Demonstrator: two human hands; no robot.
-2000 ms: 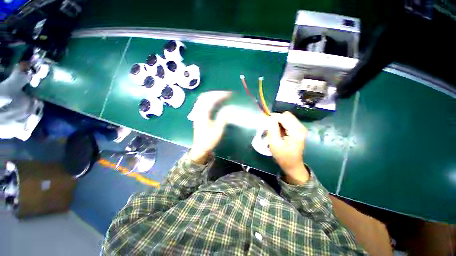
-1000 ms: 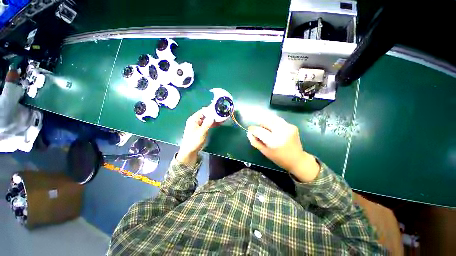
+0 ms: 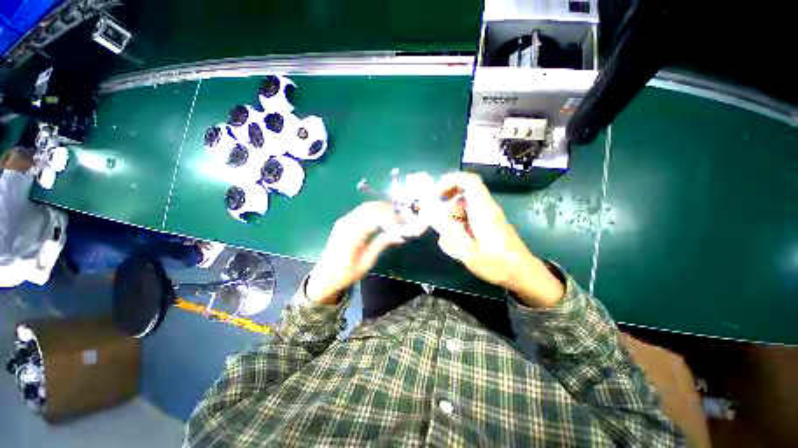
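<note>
A white camera head housing [image 3: 411, 203] is held between my two hands above the green bench, a little left of the screw feeder. It is overexposed, so its details are hard to tell. Thin wire ends stick out at its upper left. My left hand [image 3: 354, 247] grips it from the lower left. My right hand [image 3: 477, 229] grips at its right side, fingers curled. What the right fingertips pinch is partly hidden.
Several white camera heads [image 3: 282, 175] stand clustered at left. The grey-white screw feeder [image 3: 516, 101] stands at upper right, beside a thick black cylinder [image 3: 604, 101]. Tiny screws [image 3: 569, 212] lie scattered right. Another worker's sleeve [image 3: 26, 227] is far left. A stool [image 3: 144, 296] and cardboard box [image 3: 92, 367] stand below.
The housing has turned, so its dark lens face no longer shows clearly, and it sits slightly further right. My right hand has moved up and in against it from the wires.
</note>
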